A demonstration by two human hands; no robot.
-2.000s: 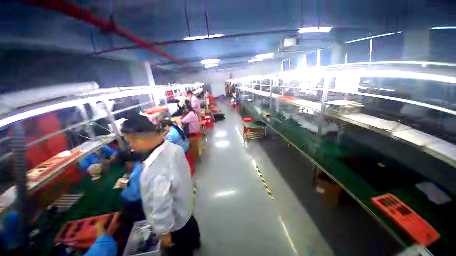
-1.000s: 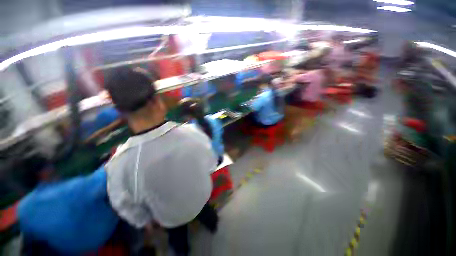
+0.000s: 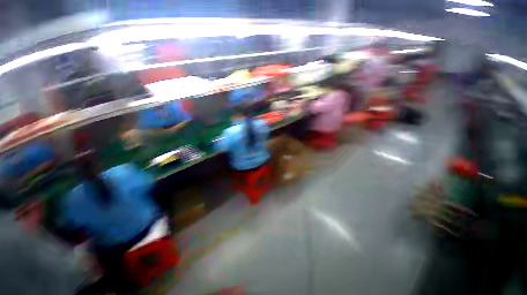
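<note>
Neither of my hands is in the picture. The frame is blurred. Nearest in front is a green-topped bench (image 3: 199, 133) along the left, with a pale gridded item (image 3: 188, 153) and small white and yellow pieces on it. A person in a blue smock (image 3: 112, 201) sits at it on a red stool (image 3: 151, 262). Another person in blue (image 3: 245, 143) sits farther along on a red stool (image 3: 253, 181). What their hands hold is too blurred to tell.
A grey aisle floor (image 3: 346, 201) runs between benches. A brown carton (image 3: 287, 160) stands beside the left bench. A person in pink (image 3: 329, 112) sits farther on. At right are a low rack (image 3: 442, 210) and a red item (image 3: 462, 167). A grey-white shape (image 3: 34, 259) fills the lower left corner.
The view has turned left and moved forward along the aisle. The standing person in white has passed out to the lower left; the seated workers appear nearer.
</note>
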